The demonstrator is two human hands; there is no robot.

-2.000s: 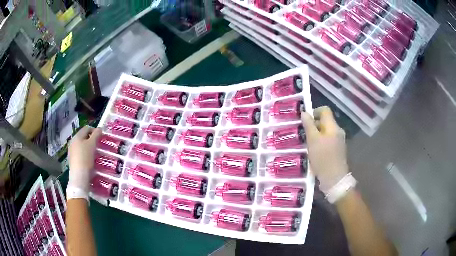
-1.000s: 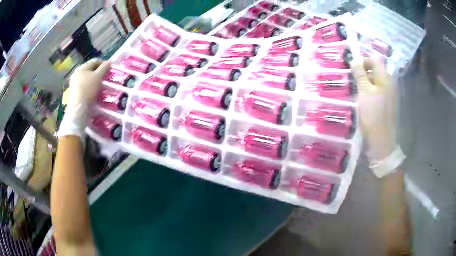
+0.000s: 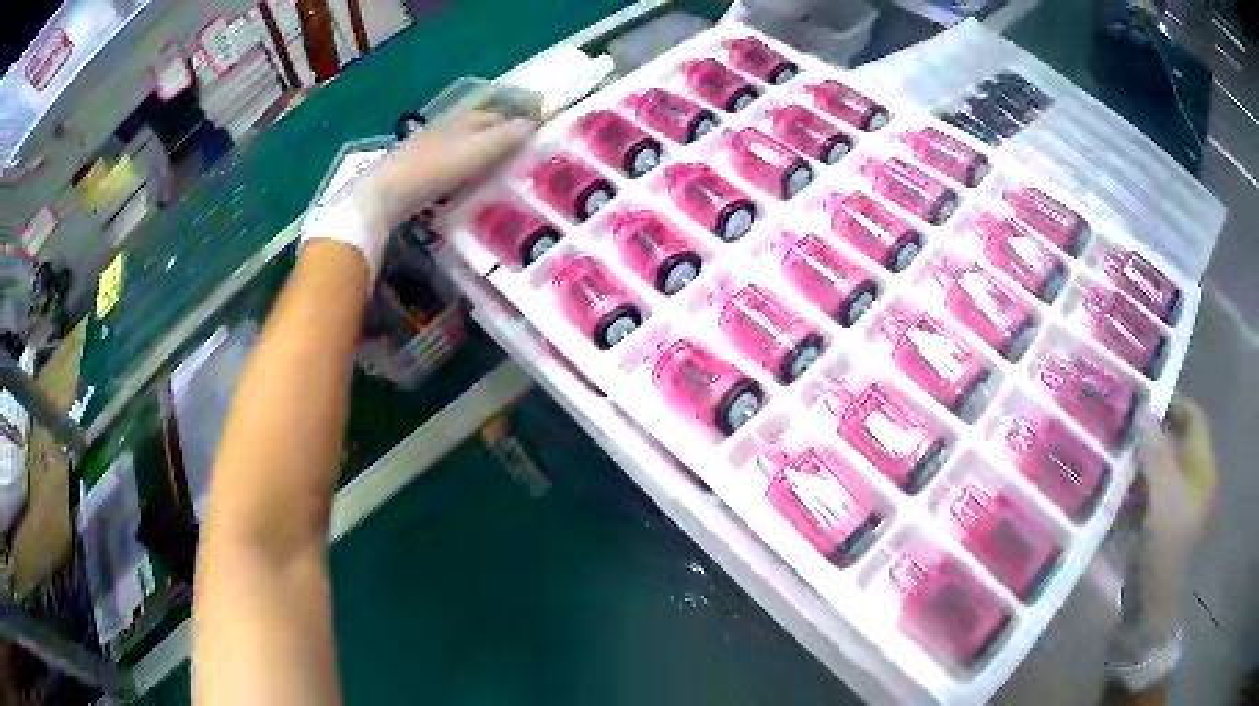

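Note:
A white moulded tray (image 3: 697, 452) filled with rows of glossy magenta bottle-shaped units (image 3: 822, 497) with black ends lies on top of a stack of trays (image 3: 587, 414). My left hand (image 3: 463, 155), in a whitish glove, is at the tray's far left corner; its fingertips reach the edge, and whether they grip it is blurred. My right hand (image 3: 1171, 517), also gloved, is at the tray's right edge, partly hidden behind it and blurred. A translucent white tray (image 3: 1105, 152) with dark items shows beyond the far right edge.
A dark green bench mat (image 3: 511, 607) lies left of and below the stack. A pale rail (image 3: 414, 455) runs across it. A clear bin (image 3: 414, 331) sits below my left hand. White papers (image 3: 207, 400) and a metal frame are at the left. Grey floor shows at the right.
The tray held between my hands over the mat has moved up and right, turned, and now lies on the stack. My left hand has moved to its far corner, my right hand lower.

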